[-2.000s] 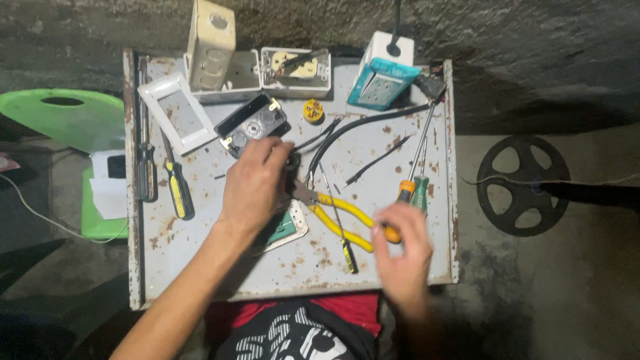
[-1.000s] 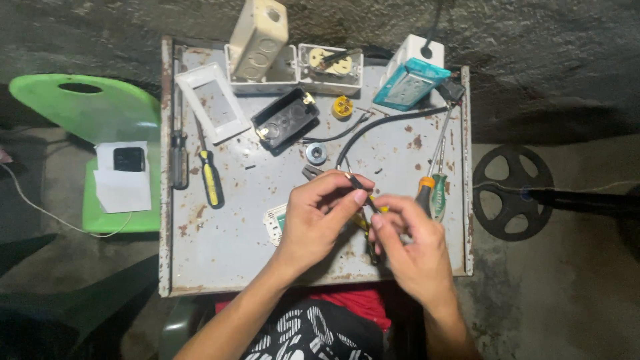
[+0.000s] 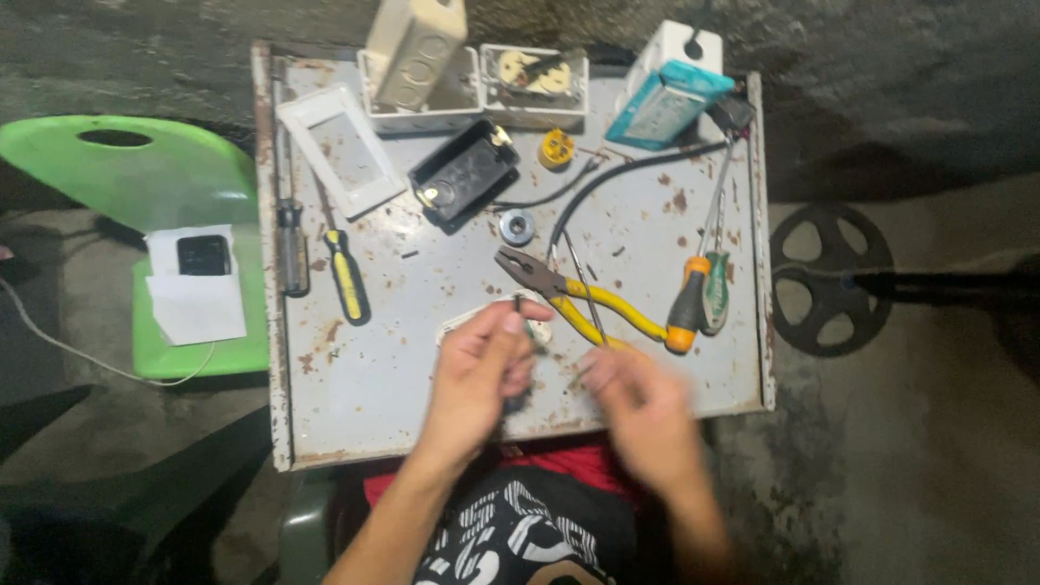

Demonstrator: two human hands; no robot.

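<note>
My left hand pinches a short dark piece, perhaps a wire, between thumb and forefinger above a white oval plate that it partly covers. My right hand, blurred, is close to the handle end of yellow-handled pliers and the lower end of a thin screwdriver shaft; whether it grips anything is unclear. The pliers lie with their jaws toward the upper left, under that shaft. Beyond them are a round metal piece, a black cable and a black utility box.
A white frame and two screwdrivers, one yellow and black, lie at left. Open outlet boxes and a yellow round plug part stand at the back. Orange and green-handled screwdrivers lie at right, below a teal-and-white box.
My hands, close together one second ago, have moved apart. The pliers, largely hidden then, now show on the table. The round metal piece, unseen two seconds ago, is in plain view.
</note>
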